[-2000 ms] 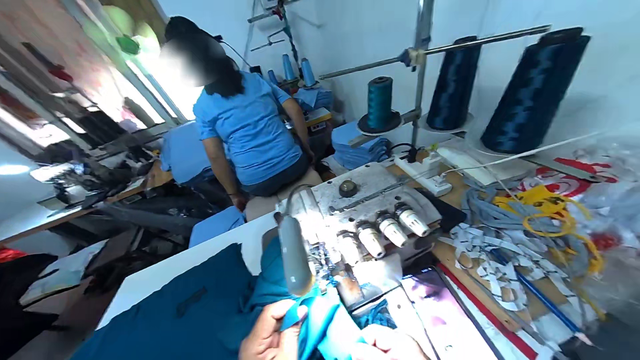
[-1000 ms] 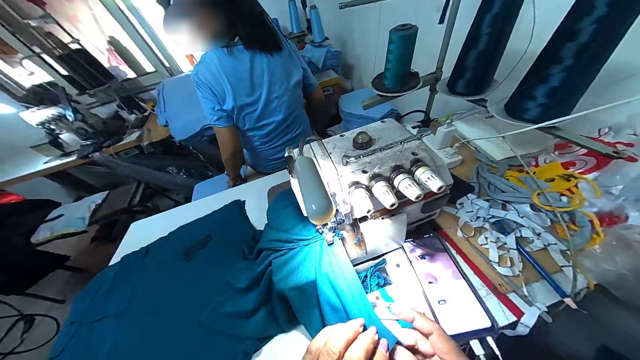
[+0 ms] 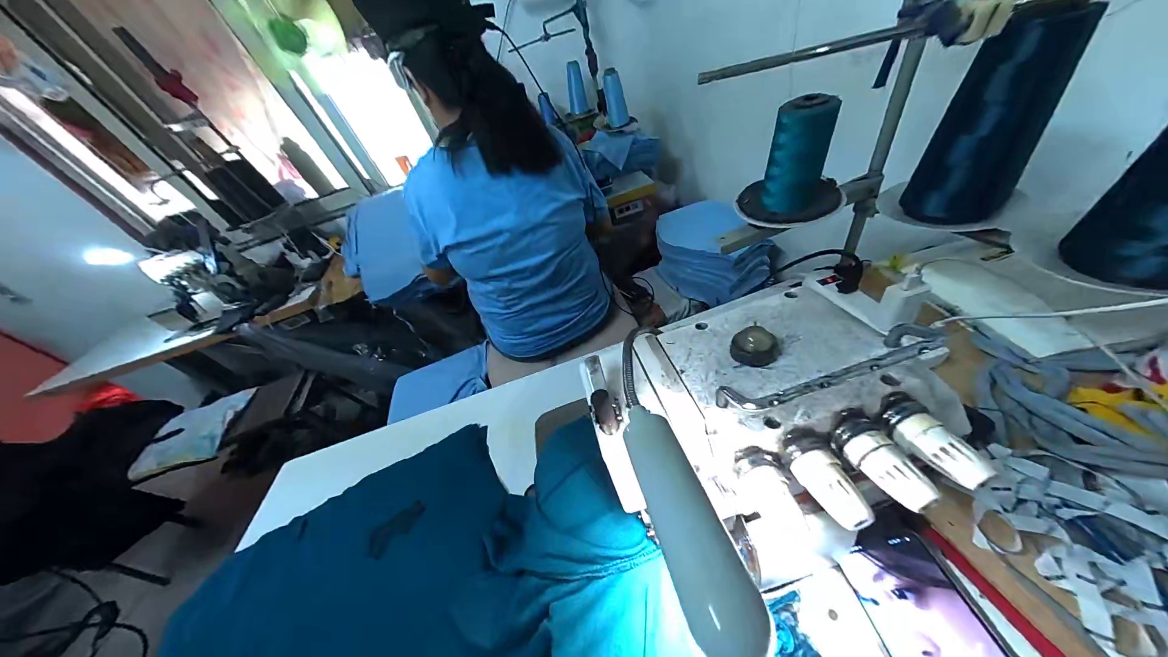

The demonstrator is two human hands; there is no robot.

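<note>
Neither of my hands shows in the head view now. A teal knit fabric point(image 3: 365, 557) lies over the white sewing table and runs up to the needle area of an overlock sewing machine point(image 3: 693, 392), bunched and brightly lit near the bottom. A grey lamp point(image 3: 693, 538) on a flexible neck hangs in front of the machine and hides part of the needle area. Several white tension knobs point(image 3: 826, 488) line the machine's front. A teal thread cone point(image 3: 801, 155) stands on the thread stand behind it.
A co-worker in a blue shirt point(image 3: 516, 237) sits beyond the table, facing away. A smartphone point(image 3: 912, 584) lies right of the machine. Fabric scraps point(image 3: 1068, 529) and grey strips point(image 3: 1049, 401) cover the right side. Large dark blue thread cones point(image 3: 995, 119) stand behind. Folded blue fabric point(image 3: 712, 251) is stacked near the wall.
Both hands, at the fabric below the machine in the earlier frames, are out of view now. The camera view has shifted noticeably. The co-worker sits more upright than one second ago.
</note>
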